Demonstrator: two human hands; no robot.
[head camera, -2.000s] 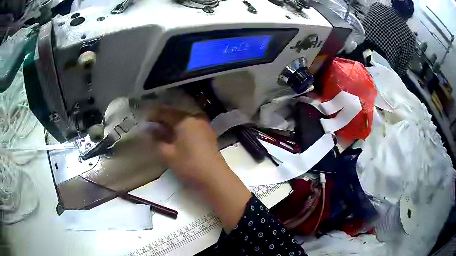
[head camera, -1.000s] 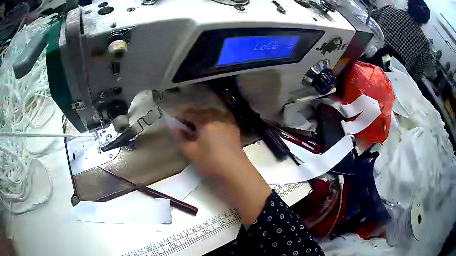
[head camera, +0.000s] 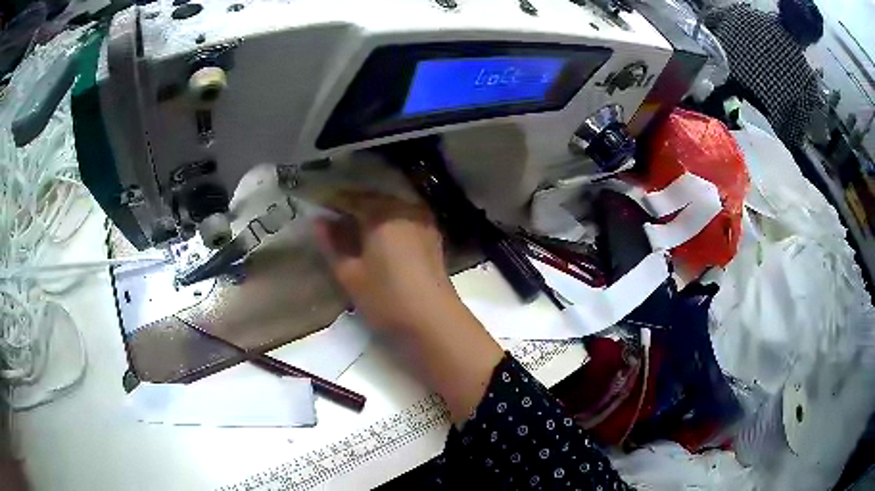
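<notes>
My right hand (head camera: 384, 254) is under the machine arm, right of the needle area (head camera: 192, 261). Its fingers are bent together at the white fabric strip (head camera: 614, 305), near the metal folder (head camera: 273, 219); the fingertips are blurred. The strip trails right, looping over the red bag. A thin white finished cord (head camera: 86, 266) runs left from the needle area. A pointed tool with a dark red handle (head camera: 312, 382) lies across the bed plate edge (head camera: 163, 353). My left hand is not in view.
The machine head (head camera: 259, 105) has a lit blue screen. Flat white pieces (head camera: 230, 404) lie at the front by the printed ruler (head camera: 384, 436). Black scissors (head camera: 508, 264), a red plastic bag (head camera: 705, 173) and a white fabric pile (head camera: 806, 316) are at right. A person (head camera: 768, 67) is behind.
The view has shifted a little, moving the machine and table in the picture. My right hand stays right of the folder, its fingers slightly changed in pose. The cord still runs left.
</notes>
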